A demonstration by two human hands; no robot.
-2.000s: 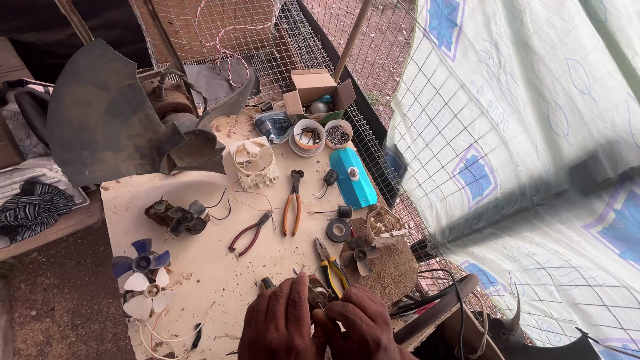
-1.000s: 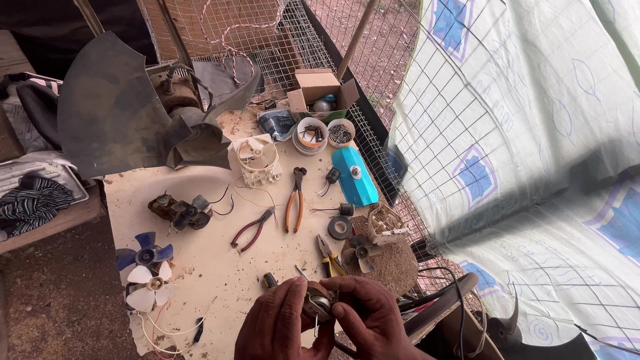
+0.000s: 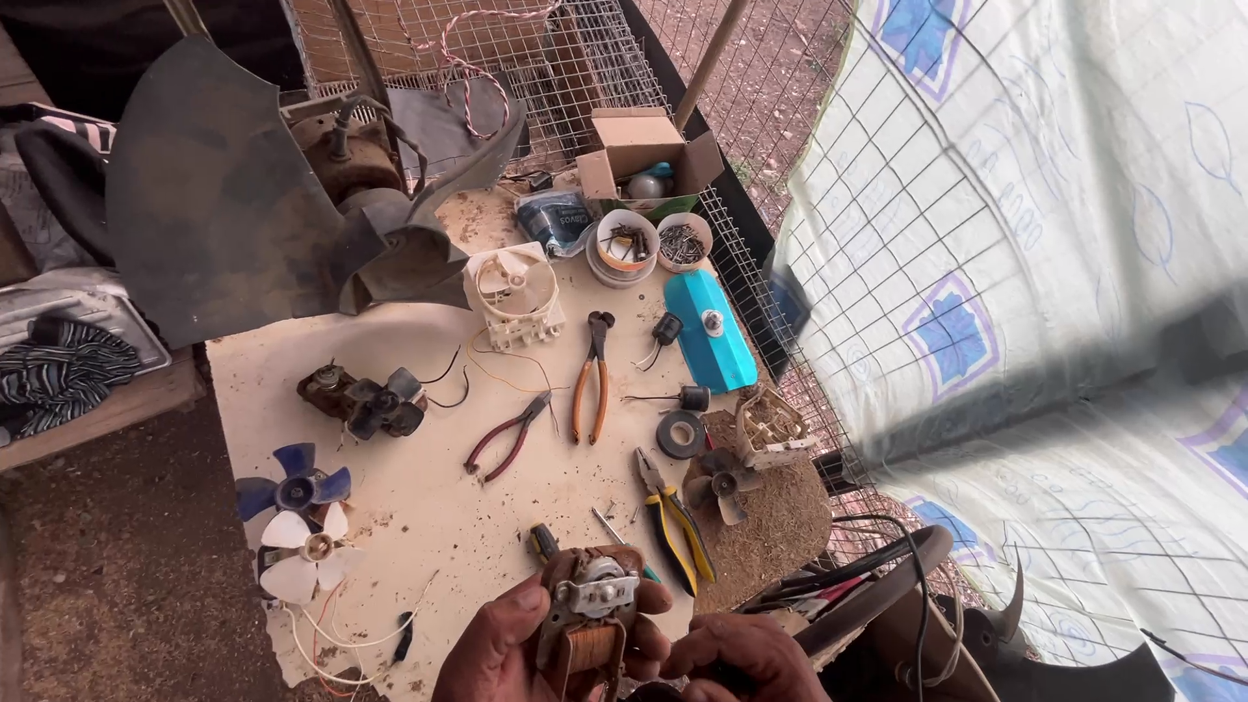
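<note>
My left hand grips a small rusty electric motor with a copper coil, thumb on its left side and fingers behind its right side. Close by on the right is my right hand, fingers curled; part of it is cut off by the lower edge, and whether it holds something is hidden. Beyond the motor lie a screwdriver handle, a thin screwdriver and yellow-black combination pliers. Farther off are red-handled cutting pliers and orange-handled end nippers.
Small fans, one blue-bladed and one white-bladed, lie at the left. Black tape, a turquoise metal piece, a tub of screws and an open cardboard box stand at the right. A large fan blade rises at the back left.
My hands have moved apart, and the motor shows more fully in my left hand. My right hand has shifted to the right, away from the motor.
</note>
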